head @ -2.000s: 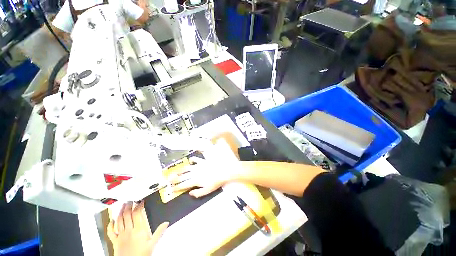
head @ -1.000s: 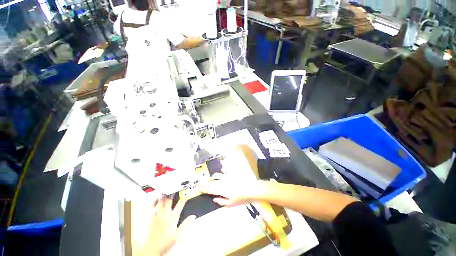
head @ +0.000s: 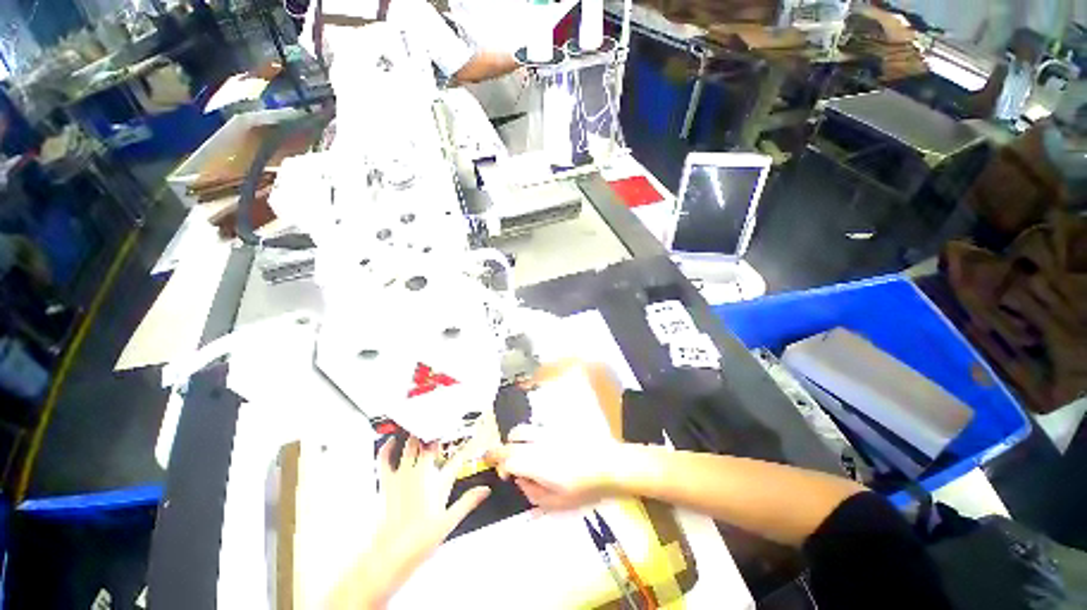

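Observation:
The white pattern sewing machine (head: 405, 298) with its red logo stands in front of me. A template board (head: 513, 572) with brown edges and yellow tape lies under its head. A black fabric panel (head: 477, 510) shows in the board's opening between my hands. My left hand (head: 411, 506) lies flat with fingers spread at the panel's left, its fingertips below the machine head. My right hand (head: 554, 465) has its fingers bent together near the clamp area; whether it grips anything is hidden. Snips (head: 617, 558) with dark tips and an orange grip lie on the board.
White labels (head: 682, 335) lie on the dark tabletop, right of the machine. A blue bin (head: 912, 358) with a grey-white box is at right. An upright dark-screened tablet (head: 719, 205) stands behind. Another blue bin (head: 89, 500) is at lower left. A person's arm (head: 489, 66) shows behind the machine.
The view has shifted, so the machine appears farther right. My right hand's fingers have drawn together from lying spread. My left hand has moved up towards the machine head.

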